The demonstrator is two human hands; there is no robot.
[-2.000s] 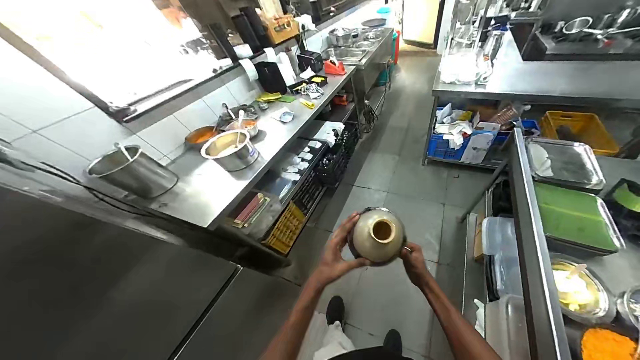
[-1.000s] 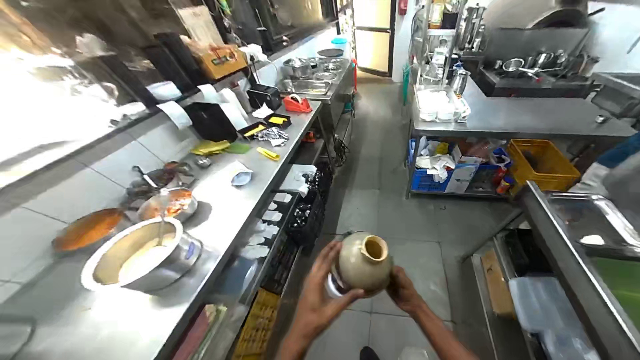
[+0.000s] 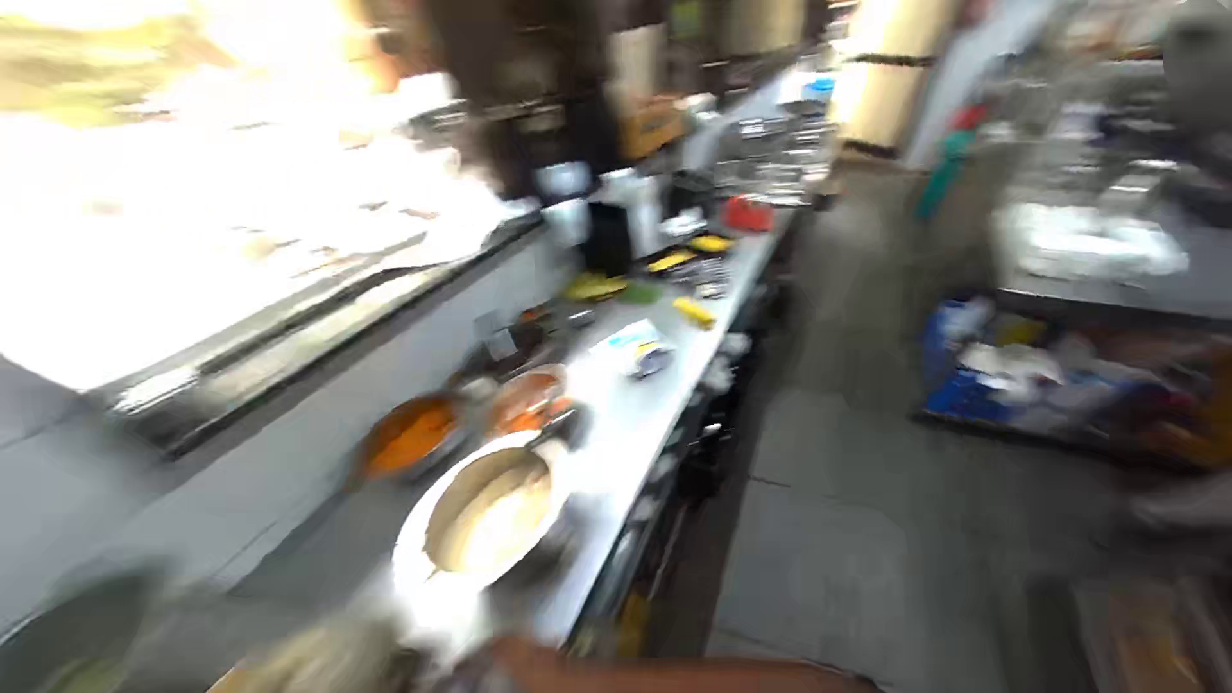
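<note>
Strong blur covers the view. At the bottom edge, left of centre, a beige round-bodied vessel (image 3: 322,659) is partly in view, cut off by the frame. My right hand (image 3: 505,664) is at its right side and holds it, with the forearm stretching in from the right; single fingers cannot be made out. My left hand is out of view. Just above the vessel, a large pot (image 3: 481,525) with pale contents stands on the steel counter (image 3: 616,472). Behind that pot are a pan of orange food (image 3: 414,438) and a bowl with reddish-orange food (image 3: 527,399).
Farther along the counter lie yellow items (image 3: 693,311), a small crumpled packet (image 3: 647,354) and a red object (image 3: 748,214). A window ledge (image 3: 318,337) runs along the left. On the right, a blue crate (image 3: 991,371) with mixed items sits under another steel table (image 3: 1088,250).
The view has swung strongly towards the left counter. My hands held the vessel over the aisle floor before; now it is at the bottom left, and my left hand has gone out of view.
</note>
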